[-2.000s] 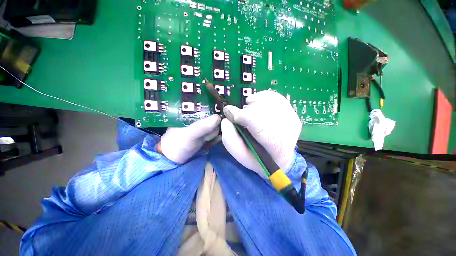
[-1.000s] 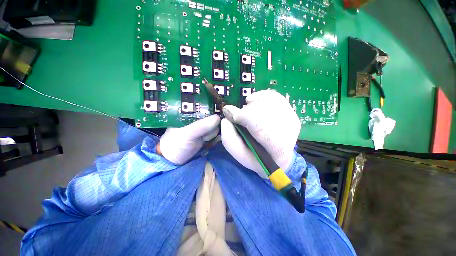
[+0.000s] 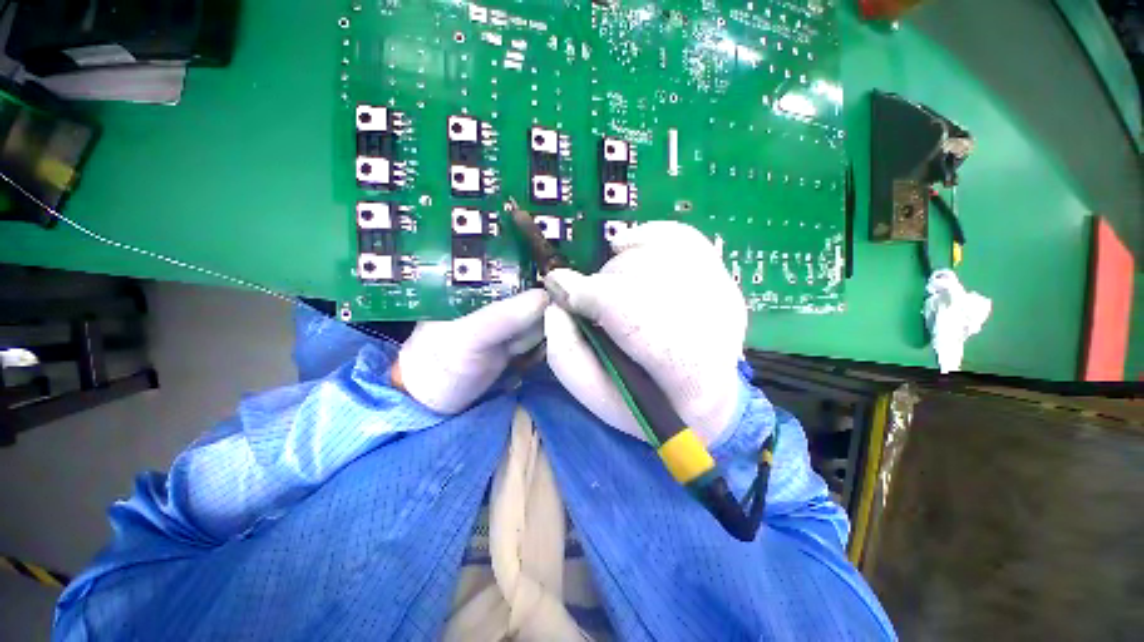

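Note:
A green circuit board (image 3: pixel 753 138) lies on the bench with rows of power transistors (image 3: pixel 466 178), black with silver-white tabs. My right hand (image 3: pixel 665 326), in a white glove, holds a soldering iron (image 3: pixel 634 386) by its dark handle with a yellow band. Its brownish tip is at the pins between the second and third transistor columns. My left hand (image 3: pixel 471 349), gloved in white, is beside it at the board's near edge with fingertips pinched together. Solder wire (image 3: pixel 188 261) runs from the left toward the left hand; its end at the fingers is hidden.
A dark iron stand (image 3: pixel 906 163) is right of the board, with a crumpled white wipe (image 3: pixel 956 321) near it. A flat red piece (image 3: pixel 1109 301) lies far right. A black object (image 3: pixel 119 28) and a small dark frame (image 3: pixel 40 151) stand at the left.
The right hand and the iron's handle have shifted slightly left, with the handle's rear end a little lower. The tip stays at nearly the same spot. The board appears shifted very slightly left.

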